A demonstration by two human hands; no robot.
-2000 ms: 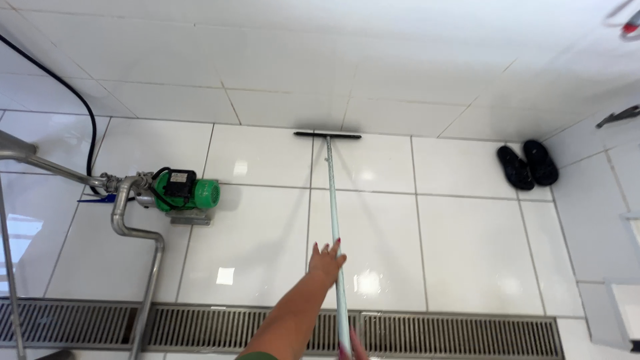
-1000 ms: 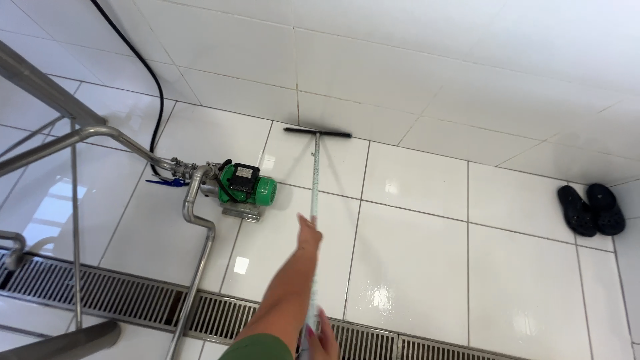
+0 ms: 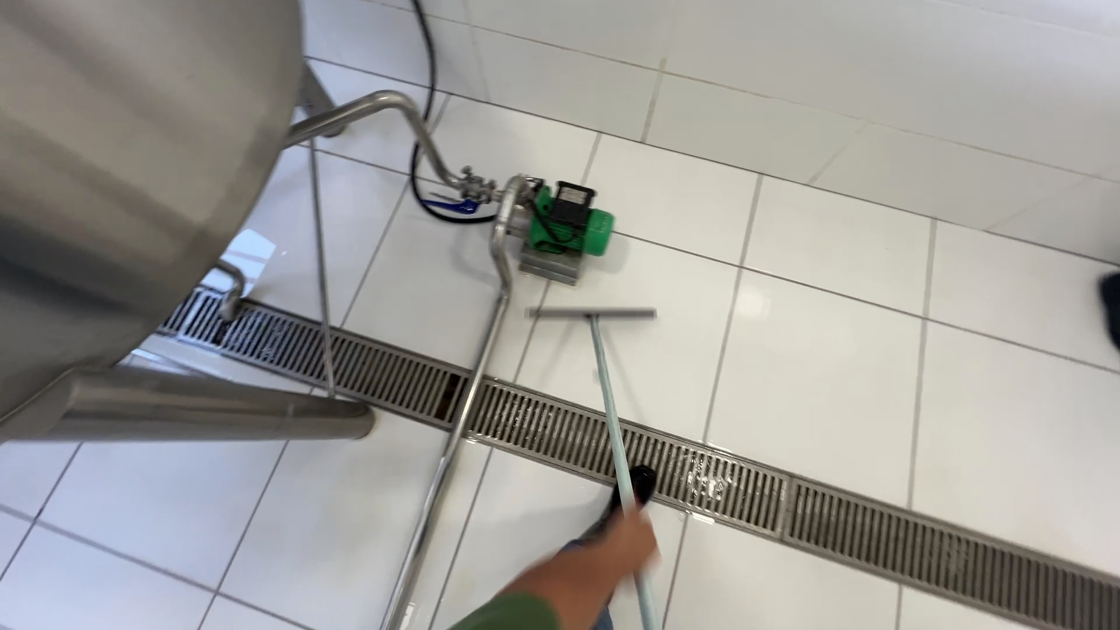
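Note:
A floor squeegee with a pale long handle (image 3: pixel 615 424) reaches from the bottom edge up to its dark blade (image 3: pixel 591 312), which lies over the white floor tiles between the green pump and the drain. My left hand (image 3: pixel 632 544), slightly blurred, is closed around the handle low in the view; its forearm, with a green sleeve, comes in from the bottom. My right hand is out of view. Just above my left hand, a black shoe (image 3: pixel 643 483) shows beside the handle, at the drain's edge.
A green electric pump (image 3: pixel 569 223) with steel pipes (image 3: pixel 490 350) and a black cable (image 3: pixel 416 166) stands near the wall. A metal floor drain grate (image 3: pixel 560 422) crosses the floor. A large steel tank (image 3: pixel 131 157) with a thick leg (image 3: pixel 210 411) fills the left. A dark object (image 3: pixel 1111 306) touches the right edge.
The squeegee blade has come away from the foot of the wall, back toward me, and now lies below the pump. My right hand has left the view. The view has shifted left.

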